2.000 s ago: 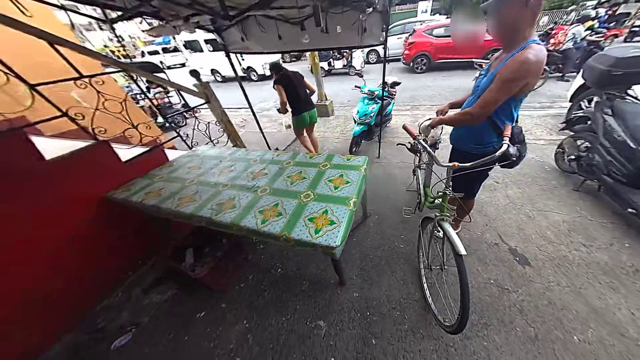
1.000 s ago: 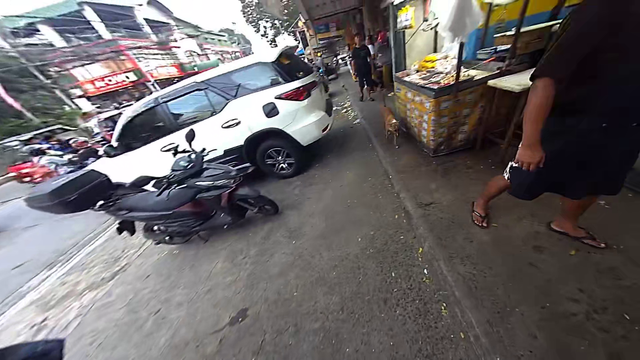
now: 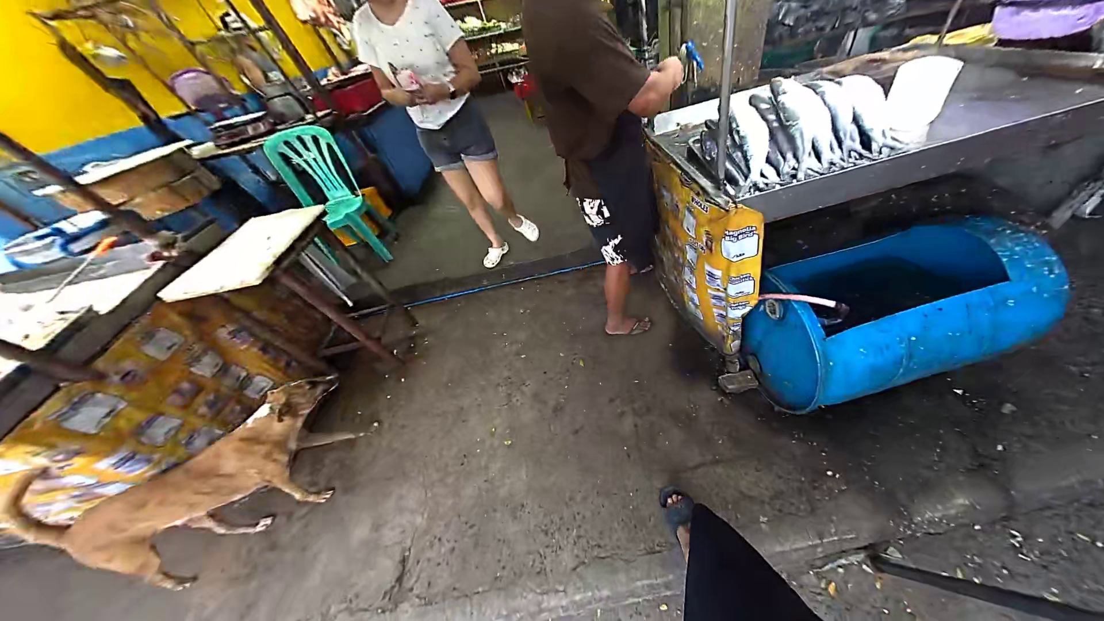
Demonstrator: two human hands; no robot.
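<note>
Neither of my hands shows in the head view. My sandaled foot [image 3: 677, 509] and a dark trouser leg [image 3: 737, 573] are at the bottom, on the concrete ground. Ahead to the right, several whole fish [image 3: 806, 121] lie in a row on a metal-edged stall table [image 3: 914, 168]. A white container [image 3: 923, 95] is beside the fish. Below the table rests a blue plastic drum [image 3: 940, 341] on its side, cut open along the top, with dark contents and a hose [image 3: 802, 300] over its edge.
A brown dog [image 3: 198, 483] is at lower left by a stall with yellow printed sheeting. A wooden table [image 3: 246, 254] and a green plastic chair [image 3: 323, 177] stand behind it. One person [image 3: 591, 103] in dark clothes is beside the fish stall; another person [image 3: 440, 78] in a white shirt faces this way.
The view has swung from the street and parked vehicles to the stalls. The dog, small and distant one second ago, is now close at lower left.
</note>
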